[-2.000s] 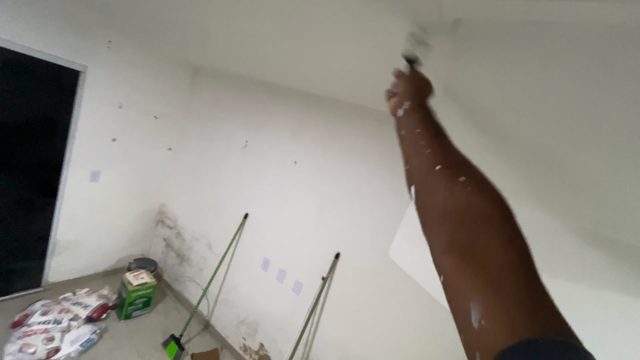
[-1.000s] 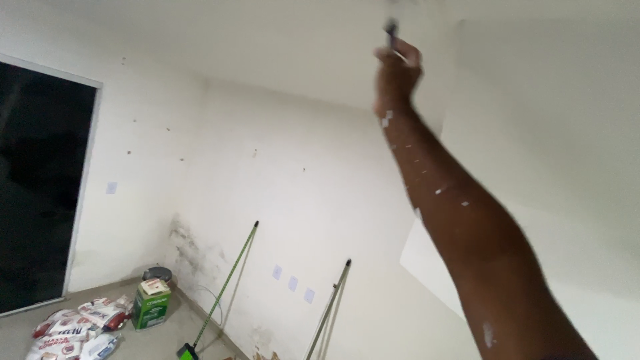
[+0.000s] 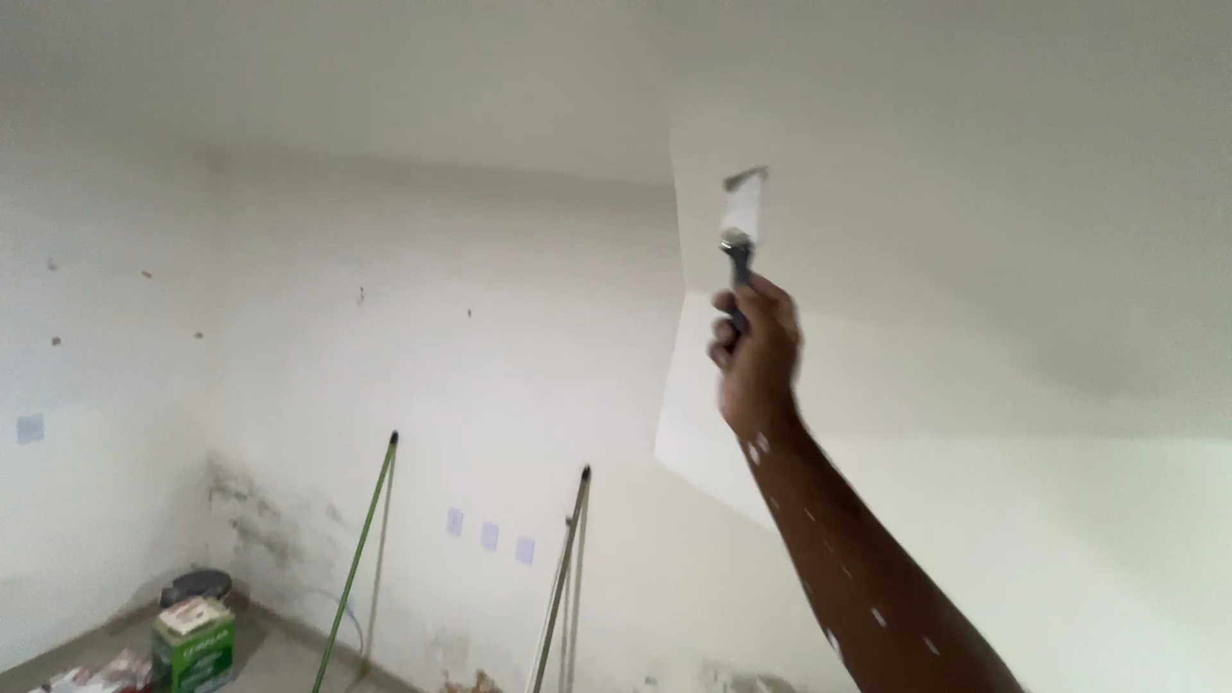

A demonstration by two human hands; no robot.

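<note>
My right hand [image 3: 758, 351], on a raised arm spotted with white, is closed around the dark handle of a putty knife [image 3: 739, 217]. The knife points upward, its blade pale with a dark edge at the top. Behind it is a pale wall or ceiling surface [image 3: 914, 241]; whether the blade touches it cannot be told. My left hand is out of view.
A green broom handle [image 3: 361, 539] and a grey pole [image 3: 563, 573] lean on the stained white wall [image 3: 462, 404]. At the lower left are a green container [image 3: 194, 650], a dark round object [image 3: 195, 585] and plastic bags [image 3: 101, 676] on the floor.
My right hand has come down from the upper surface with the putty knife, whose blade now shows clearly. The view has shifted somewhat.
</note>
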